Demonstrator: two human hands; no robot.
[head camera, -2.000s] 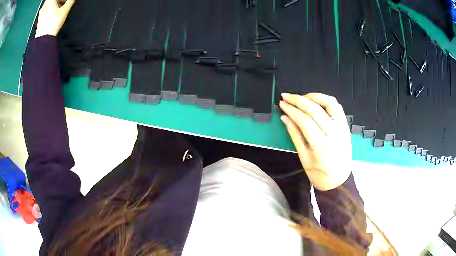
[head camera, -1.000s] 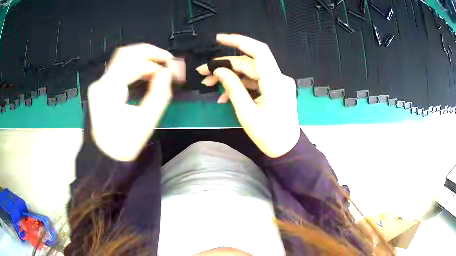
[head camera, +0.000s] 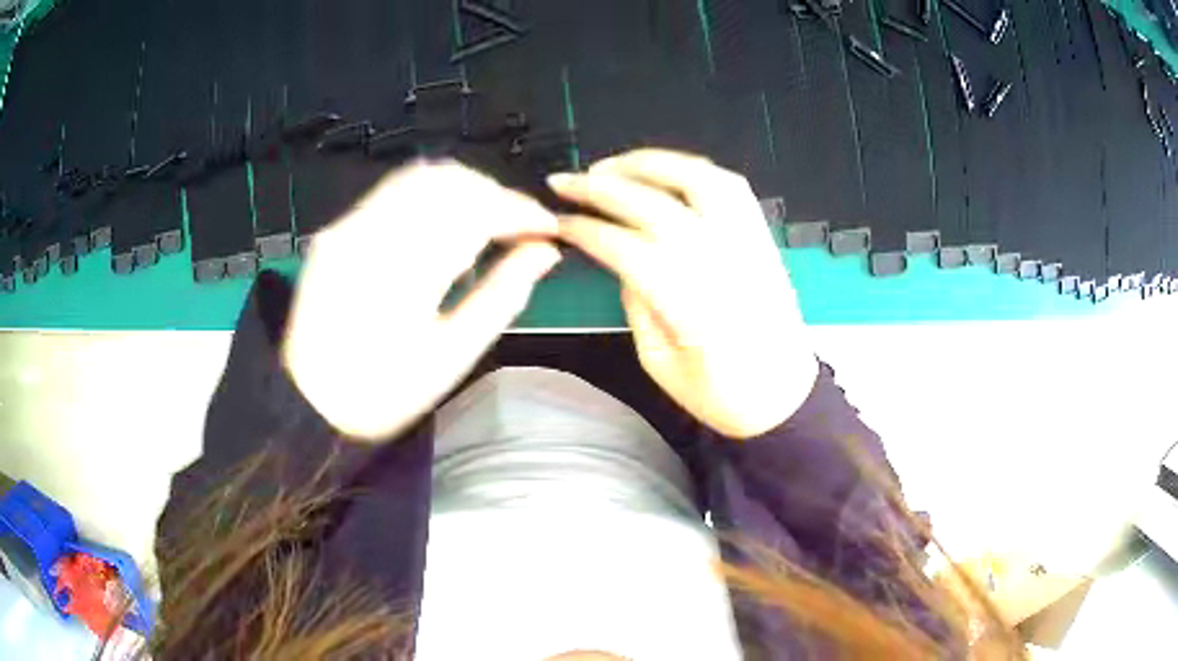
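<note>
Black flat ribbon cables (head camera: 672, 116) lie side by side, with grey end connectors (head camera: 849, 242) in a stepped row near the table edge. My left hand (head camera: 407, 291) and my right hand (head camera: 711, 284) meet at the fingertips above the cable ends, in the middle of the view. My left hand is slightly blurred. The fingers hide whatever is between them, so I cannot tell what is held. Loose slim black clips (head camera: 872, 56) lie on the cables at the upper right, and others lie at the upper middle and left.
The green mat (head camera: 904, 294) shows along the near table edge. On the floor at lower left is a blue bin (head camera: 36, 519) with a red item (head camera: 91, 591). A cardboard box (head camera: 1040, 597) stands at lower right. Brown hair hangs over both sleeves.
My left hand has moved in from the far left and now meets my right hand. One second ago the hands were apart, with a dark piece at my right fingers, now hidden.
</note>
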